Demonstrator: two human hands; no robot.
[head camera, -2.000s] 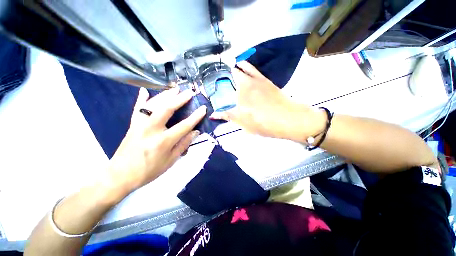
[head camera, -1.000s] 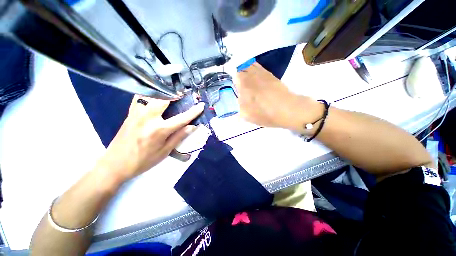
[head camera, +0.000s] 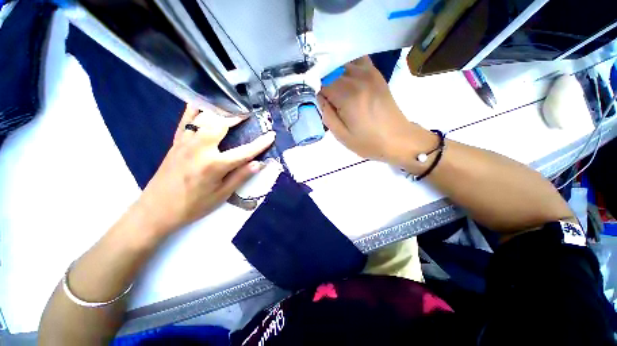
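Note:
A navy cut panel (head camera: 294, 236) runs from the needle area (head camera: 268, 121) down over the table's front edge. More navy cloth (head camera: 128, 115) lies left of and behind my left hand. My left hand (head camera: 193, 169) rests with fingers apart, fingertips at the metal plate and cloth just left of the presser foot. My right hand (head camera: 365, 111) is curled to the right of the pale blue-grey guard (head camera: 310, 123); its fingertips are partly hidden, and I cannot tell if it holds anything. A small blue piece (head camera: 333, 76) shows at its fingers.
The machine head (head camera: 264, 27) spans the top. A dark device in a gold-brown frame (head camera: 446, 40) is at upper right. Pens (head camera: 480, 88) and a rounded white thing (head camera: 563, 101) lie at right. A measuring strip (head camera: 406, 230) follows the table's front edge.
My right hand has shifted slightly up and curled more. My left fingers have drawn together less far over the cloth than two seconds ago. The navy panel's narrow end has moved up toward the needle.

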